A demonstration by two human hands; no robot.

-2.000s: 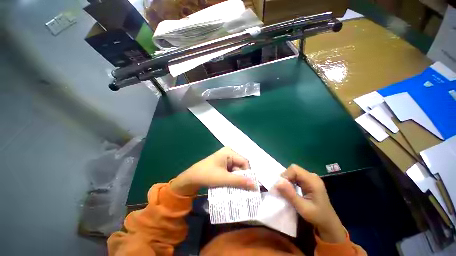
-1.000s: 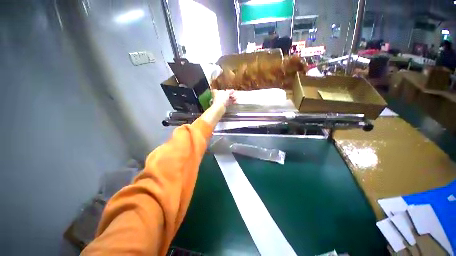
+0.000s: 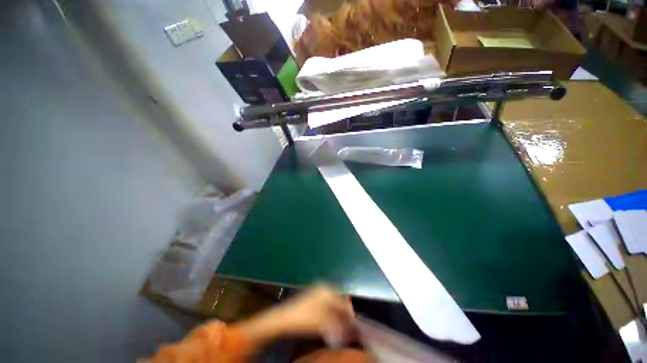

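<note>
A long white strip, probably release liner (image 3: 383,244), runs diagonally over the green bench (image 3: 454,205); its near end overhangs the front edge with no hand on it. My left hand (image 3: 323,312) is low at the bench's front edge, strongly blurred; its grip cannot be made out. A pale blurred flat thing (image 3: 397,344) lies just right of its fingers, cut off by the bottom edge. My right hand is not in view.
A metal double rail (image 3: 397,96) crosses the bench's back, with a folded white bundle (image 3: 369,65) behind it. An open dark box (image 3: 252,71) stands back left, an open brown carton (image 3: 507,42) back right. Clear film (image 3: 383,156) and a small label (image 3: 516,303) lie on the bench.
My left hand has come back from beyond the rail to the front edge. The head view has tilted down. The strip's near end, held two seconds ago, now lies free.
</note>
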